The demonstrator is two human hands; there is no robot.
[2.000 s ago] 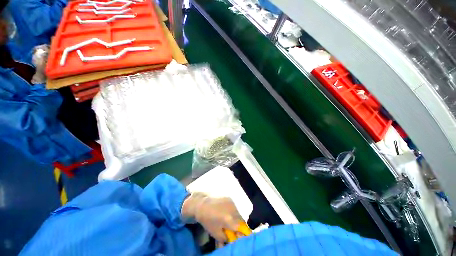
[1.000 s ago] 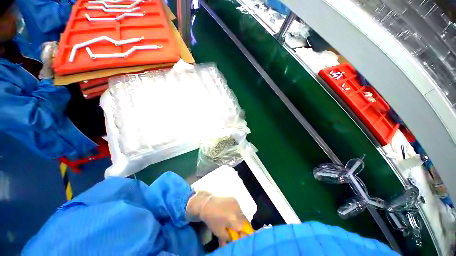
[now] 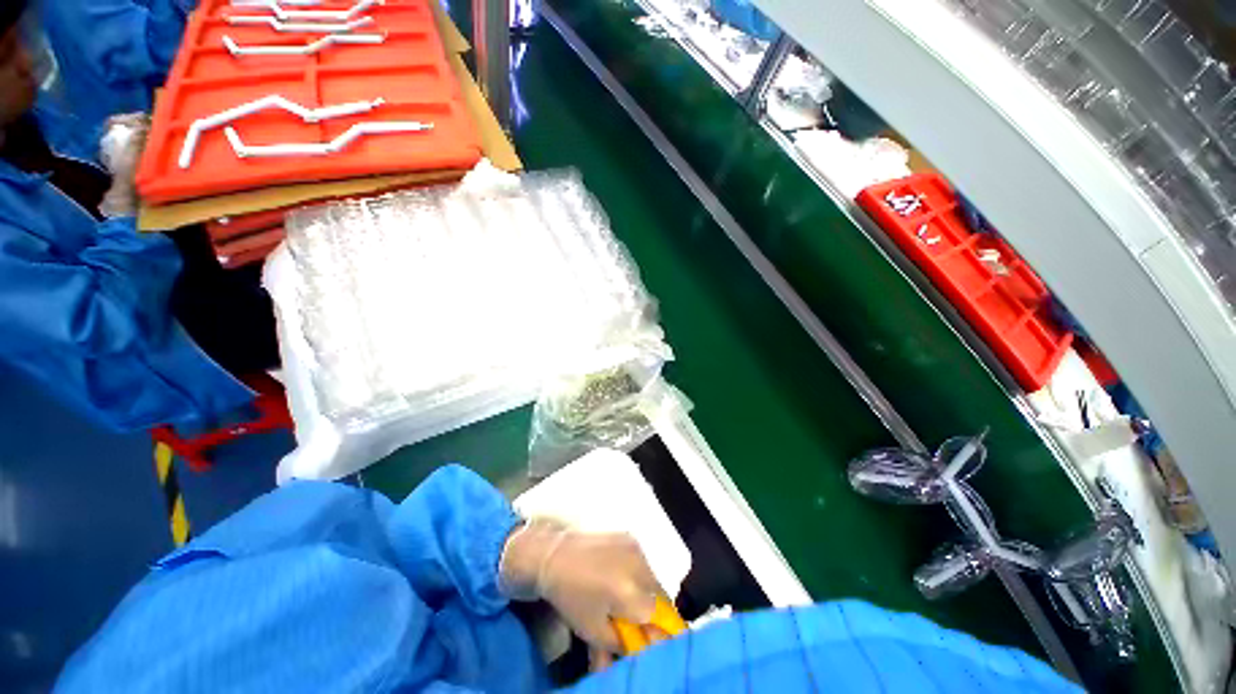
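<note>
My left hand (image 3: 586, 583), in a thin translucent glove with orange-yellow finger cots, is low in the centre, fingers bent down beside a white block (image 3: 613, 508). What its fingertips touch is hidden by my blue sleeve. A small whitish piece shows just right of the fingertips. The block lies on the black centre of the white-bordered work frame (image 3: 739, 522). My right hand is not in view; a blue sleeve covers the bottom centre. A clear bag of small grains (image 3: 596, 404) lies against the block's far end.
A bubble-wrapped stack (image 3: 454, 292) lies beyond. Red trays with bent white strips (image 3: 325, 88) are at the upper left, beside people in blue smocks. A clear branched product (image 3: 969, 522) lies on the green conveyor belt (image 3: 759, 353). A metal shelf (image 3: 1071, 163) and a red tray (image 3: 962, 278) are at right.
The view has shifted slightly. My left hand stays at nearly the same place by the white block, its fingers still bent down. Nothing else has clearly moved.
</note>
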